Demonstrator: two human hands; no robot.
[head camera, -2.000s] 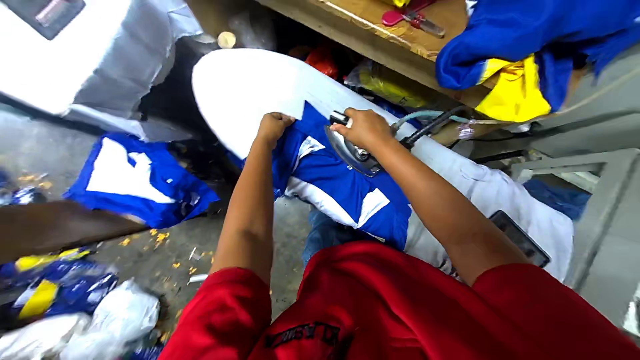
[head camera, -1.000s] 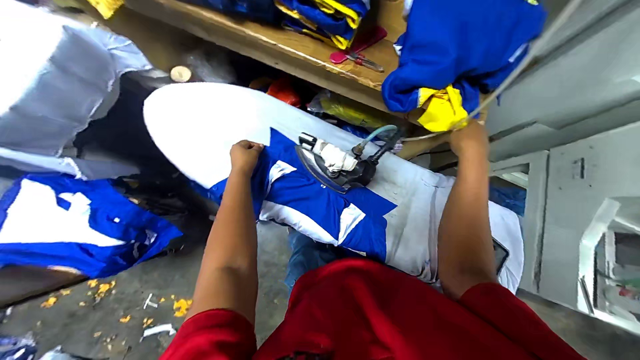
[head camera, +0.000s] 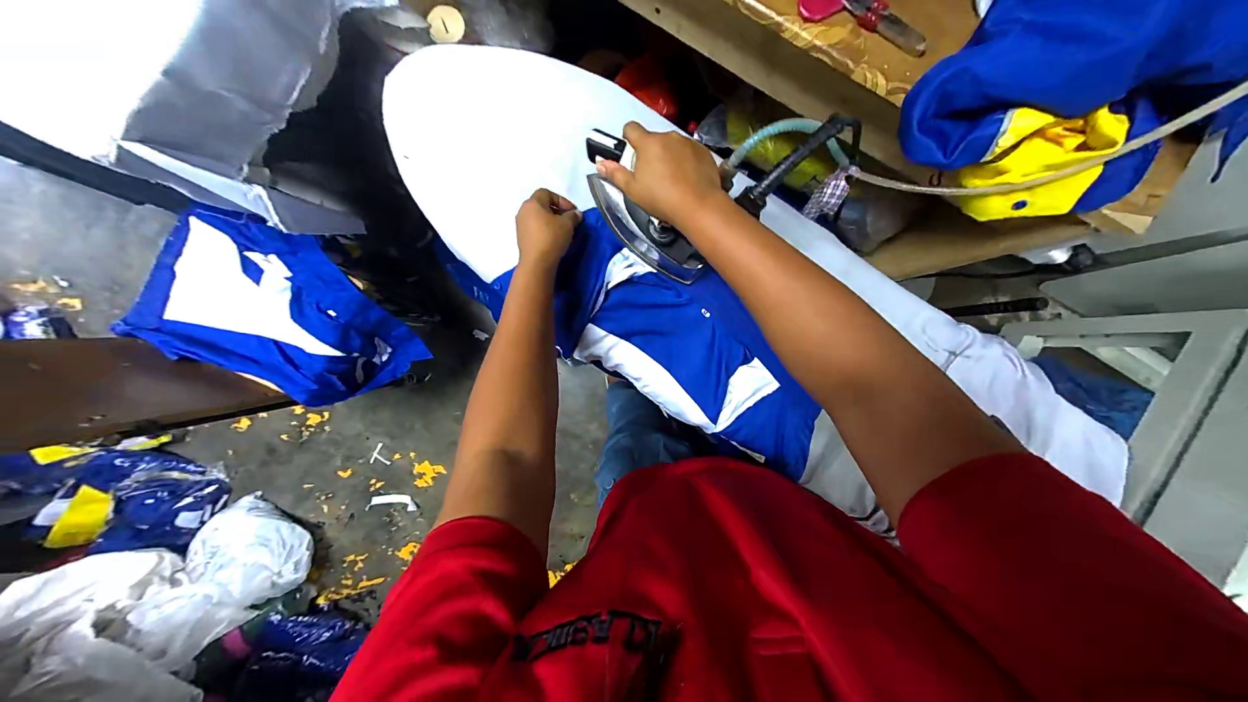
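Note:
A blue garment with white panels (head camera: 673, 341) lies over the near edge of a white ironing board (head camera: 468, 117). My right hand (head camera: 673, 171) is closed around the handle of a steam iron (head camera: 648, 234), whose soleplate rests on the garment's upper part. A hose and a cord (head camera: 785, 166) run from the iron's rear toward the shelf. To the left of the iron, my left hand (head camera: 546, 229) pinches the garment's upper edge between thumb and fingers. The fabric under the iron is hidden.
Another blue and white garment (head camera: 263, 302) lies on a brown bench (head camera: 127, 375) at left. Plastic bags (head camera: 224, 556) sit lower left. Behind the board, a wooden shelf (head camera: 848, 88) holds a red-handled tool (head camera: 882, 24) and blue and yellow garments (head camera: 1053, 156). A grey metal frame (head camera: 1185, 390) stands right.
One second ago my right hand was off the iron, near the yellow cloth and the cord; now it is back on the handle. My left hand has stayed at the garment's edge.

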